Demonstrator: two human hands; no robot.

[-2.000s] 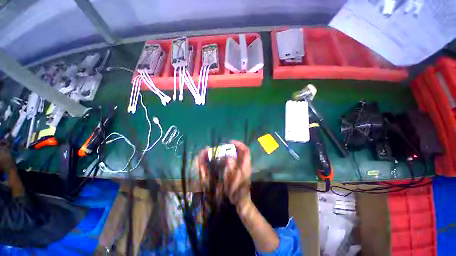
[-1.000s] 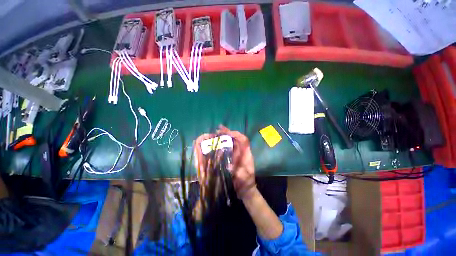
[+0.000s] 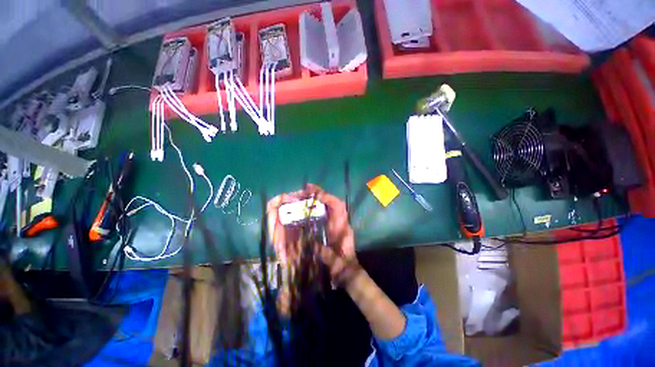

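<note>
A white unit [image 3: 302, 211] is held end-up at the bench's front edge, between both of my hands. My left hand [image 3: 282, 233] holds its left side. My right hand [image 3: 340, 240] holds its right side. Dark blurred hair strands hang in front and hide the lower part of the unit and many of the fingers. An orange-yellow plastic piece [image 3: 383, 190] and a small screwdriver [image 3: 413, 191] lie on the mat to the right of my hands.
Red trays [image 3: 323, 87] hold open units [image 3: 173, 66] with white leads. A ribbed white case [image 3: 426, 150], hammer [image 3: 470, 154], electric screwdriver [image 3: 468, 208] and fan [image 3: 518, 149] are right. A USB cable [image 3: 154, 220] and pliers [image 3: 105, 211] are left. A carton [image 3: 536, 301] is below; a person's sleeve [image 3: 54, 322] shows lower left.
The camera view has shifted and tilted. Both hands keep hold of the white unit, and its end is turned slightly differently. The things on the bench have not visibly moved.
</note>
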